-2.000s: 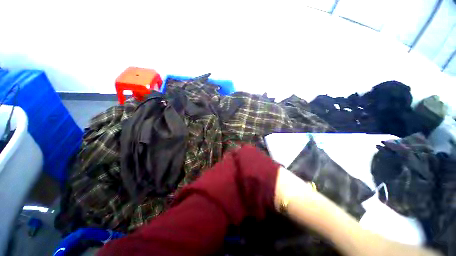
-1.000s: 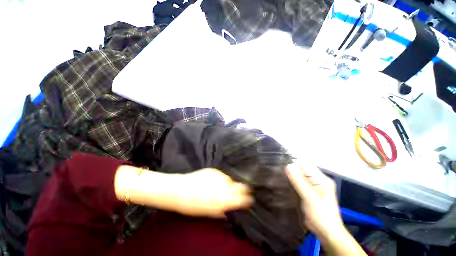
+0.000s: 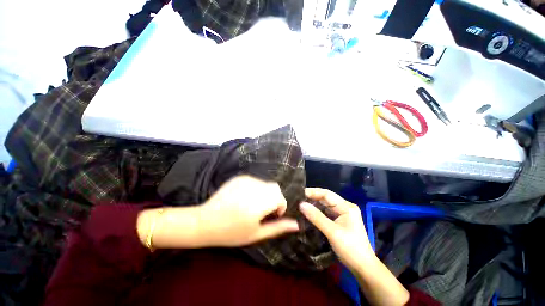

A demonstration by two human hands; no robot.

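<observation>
A dark plaid garment [image 3: 278,149] with plain dark lining [image 3: 188,173] lies over my lap, against the front edge of the white table. My left hand [image 3: 248,209] is on the cloth, with thumb and fingers around a fold; it is slightly blurred. My right hand [image 3: 334,224] pinches the garment's edge between thumb and fingers, just right of my left hand. The fingertips are close together. Whether a small tool is in the fingers cannot be told.
Red and yellow handled scissors [image 3: 399,122], a slim black tool [image 3: 432,106] and a green-yellow tool [image 3: 420,74] lie right on the white table [image 3: 179,101]. The sewing machine's control panel [image 3: 496,45] is behind. More plaid cloth [image 3: 72,143] heaps left. A blue bin [image 3: 406,211] holds grey fabric [image 3: 433,251] lower right.
The view has swung from the cloth heap to the table and machine. Since one second ago, both hands have come closer together on the garment, and its plaid part now stands up at the table edge.
</observation>
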